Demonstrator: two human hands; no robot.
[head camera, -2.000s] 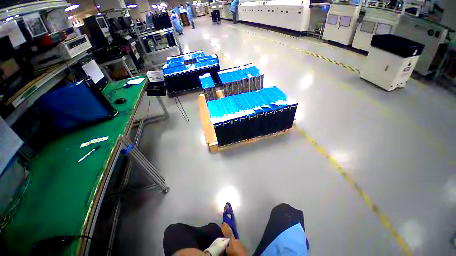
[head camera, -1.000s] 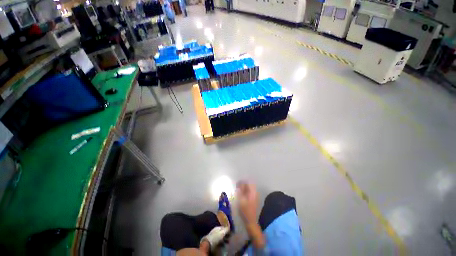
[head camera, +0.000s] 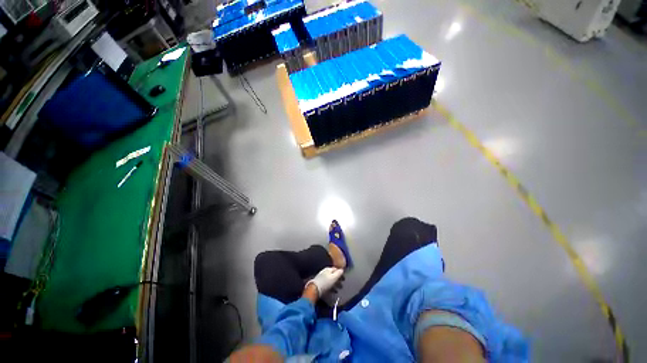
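Note:
My left hand, in a white glove, is low in the centre between my knees, beside my bare ankle and blue shoe. Its fingers are partly hidden, and no held thing can be made out. A bare right forearm shows at the bottom edge; its hand is out of the picture. A blurred patch of skin at the bottom left of my lap cannot be told. Blue power modules with black slotted ends stand in a row on a tan base on the floor ahead.
More blue modules stand behind. At left is a green-matted bench with a blue-and-black module, mouse, label strip, pen and black lead. A bench leg slants outward. A yellow line crosses the floor.
The view has tilted down, showing more of my lap and blue smock. The bare right hand, raised between my knees a second ago, has left the picture. The gloved hand stays near the ankle.

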